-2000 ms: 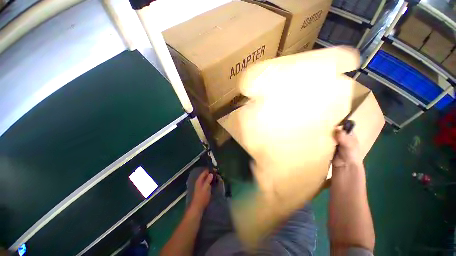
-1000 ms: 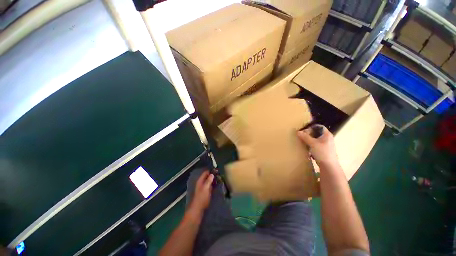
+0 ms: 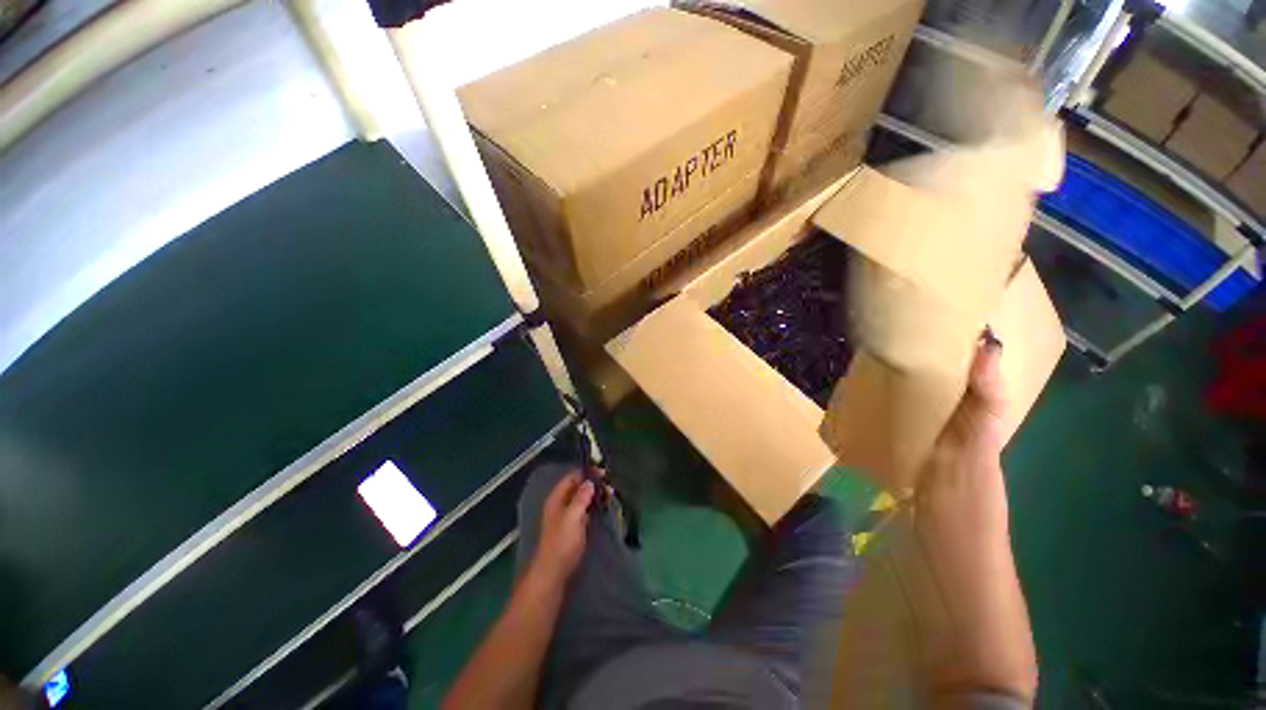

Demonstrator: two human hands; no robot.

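Note:
My right hand (image 3: 976,423) grips a brown die-cut cardboard piece (image 3: 937,291) by its right edge and holds it up over the right part of an open carton (image 3: 736,416). The cardboard is blurred, most of all at its upper end. A small dark thing shows at my fingertips. The carton holds a heap of black adapters or cables (image 3: 789,316), partly hidden by the cardboard. My left hand (image 3: 567,516) rests at my left knee with its fingers curled around something small and dark, probably an adapter or cable.
Closed cartons marked ADAPTER (image 3: 625,153) stand stacked behind the open carton. A dark-green workbench (image 3: 264,319) with a pale pipe frame and a white card (image 3: 397,504) is on the left. Racks with a blue bin (image 3: 1138,229) stand at the right. The floor (image 3: 1111,555) is green.
The cardboard has swung from over my lap and the carton's front left up to the right with my right hand. The black heap now shows. My left hand has hardly moved.

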